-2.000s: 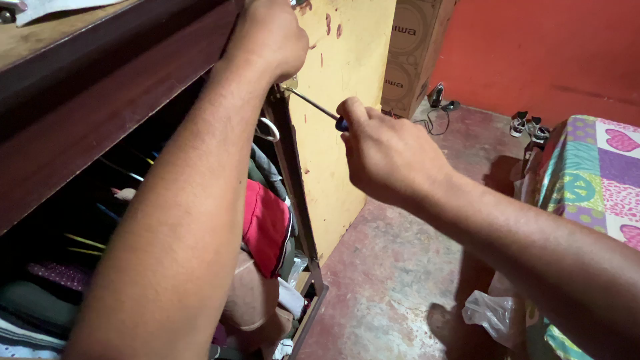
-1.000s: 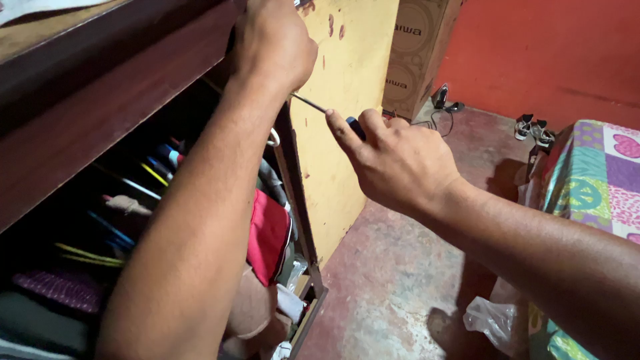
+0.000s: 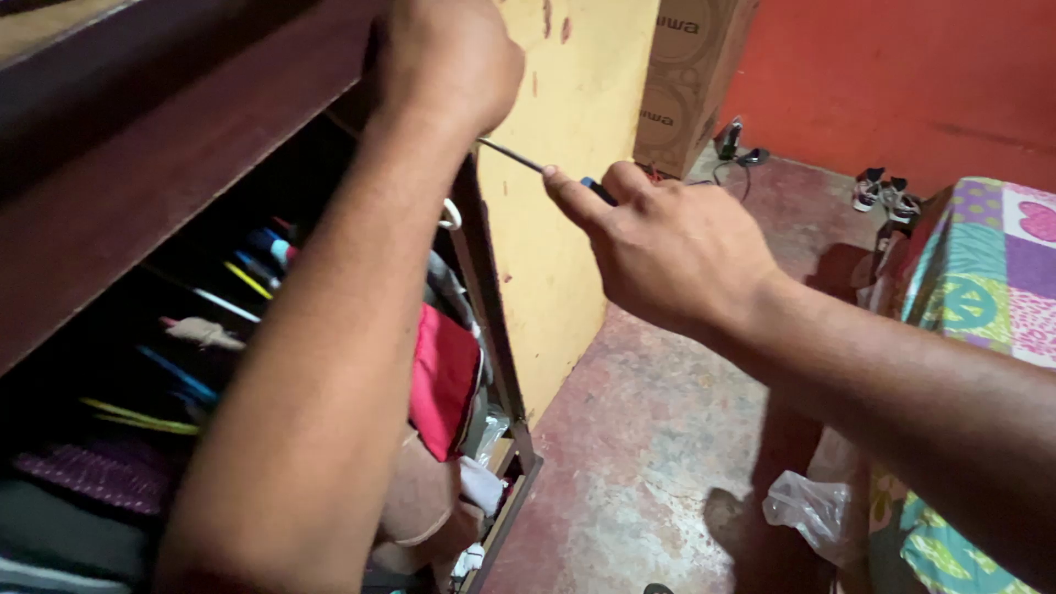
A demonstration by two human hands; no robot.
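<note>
My right hand [image 3: 676, 239] grips the dark blue handle of a screwdriver [image 3: 516, 155], its index finger stretched along the metal shaft. The shaft points up and left to the edge of a yellow wooden door panel [image 3: 569, 247], where its tip is hidden behind my left wrist. My left hand [image 3: 454, 58] is at the top, by the upper corner of the dark brown wardrobe frame [image 3: 206, 124]. Its fingers are turned away and out of sight, so what it holds cannot be told.
Clothes on hangers, a red cloth [image 3: 445, 379] among them, fill the wardrobe. Behind the door stands a cardboard box [image 3: 685, 82]. A bed with a patterned cover [image 3: 965, 280], shoes [image 3: 887, 194] and a clear plastic bag [image 3: 808, 503] are at the right.
My right index finger, curled at the handle two seconds ago, now extends along the screwdriver shaft. My left hand stays at the top of the door edge.
</note>
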